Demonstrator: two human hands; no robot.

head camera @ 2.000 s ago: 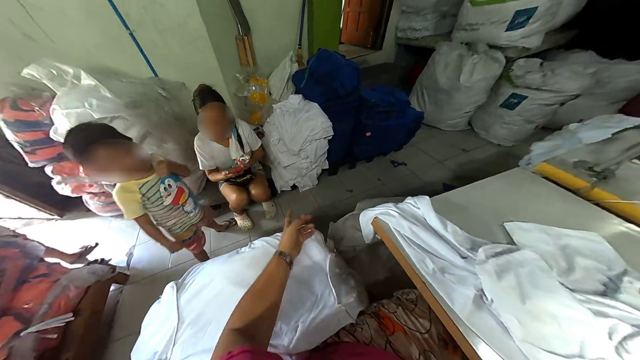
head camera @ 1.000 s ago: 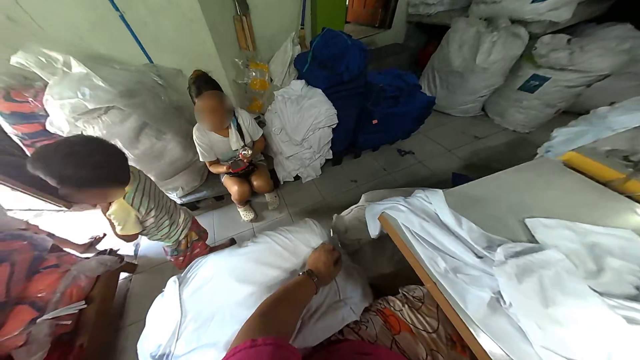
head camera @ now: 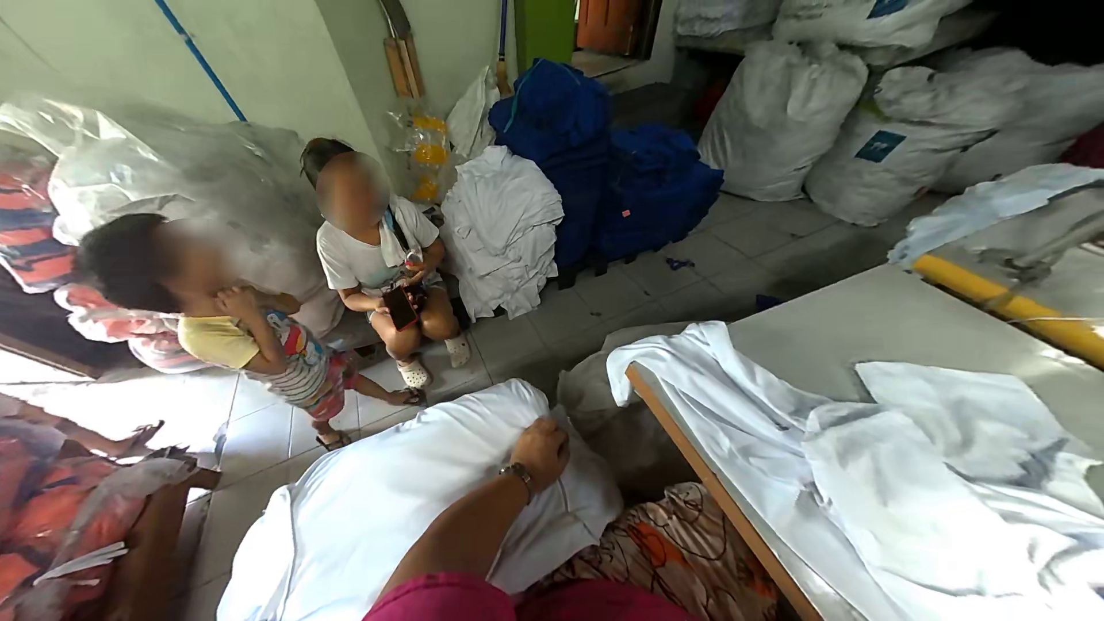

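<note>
My left hand (head camera: 542, 453), with a metal band on its wrist, rests at the right end of a large, stuffed white cloth bundle (head camera: 388, 483). Its fingers are curled down against the cloth; the fingertips are hidden, so whether they pinch the fabric cannot be told. My right hand is out of view. To the right of the bundle, loose white cloth pieces (head camera: 931, 483) lie spread over a pale table (head camera: 828, 328) and hang over its wood edge. Patterned fabric (head camera: 681, 543) shows between the bundle and the table.
A standing child (head camera: 276, 354) and a seated person (head camera: 379, 250) holding a phone (head camera: 401, 308) are beyond the bundle. White cloths (head camera: 504, 228) and blue bundles (head camera: 552, 147) are piled by the wall. Large white sacks (head camera: 785, 121) stand at the back right. A wooden bench edge (head camera: 155, 535) is at lower left.
My left hand was open above the bundle's far edge two seconds ago; now it is lower, with fingers curled on the cloth. The child has turned towards the seated person.
</note>
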